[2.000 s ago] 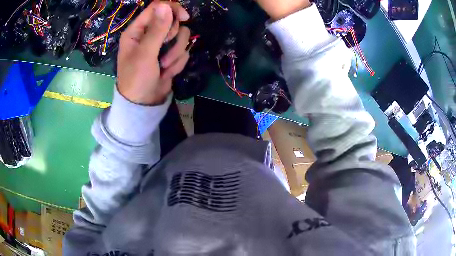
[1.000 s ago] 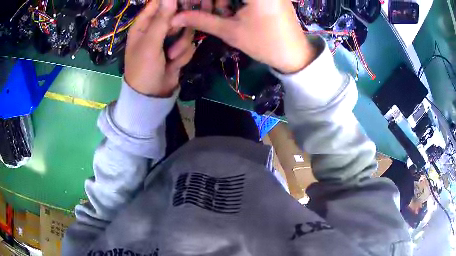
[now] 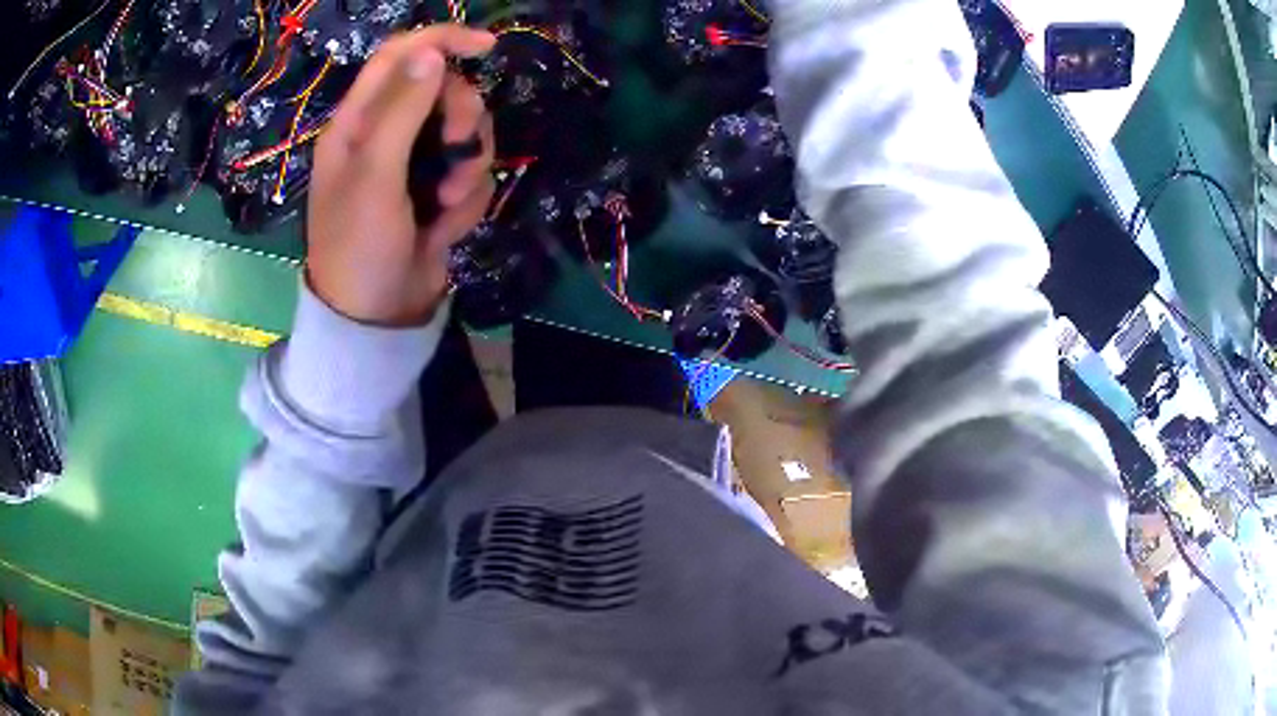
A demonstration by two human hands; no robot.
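Observation:
My left hand (image 3: 389,189) is at the upper left over the bench edge, fingers curled around a small black part (image 3: 437,165), mostly hidden by the fingers. My right hand is cut off by the top edge; only the grey sleeve shows, reaching up across the bench. Many round black wired units lie massed along the top left. Others lie loose right of my left hand, one with red and white wires (image 3: 616,210) and one near the bench edge (image 3: 728,319).
The green bench edge (image 3: 567,325) crosses below the units. A blue stool or bin (image 3: 42,280) stands at left on the green floor. A black box (image 3: 1099,276), a small dark device (image 3: 1088,58) and cables are at right. Cardboard cartons (image 3: 784,455) are below the bench.
My right hand came to my left hand, then moved up and away out of the picture. My left hand stays curled. The view has shifted a little, and more loose units show at centre.

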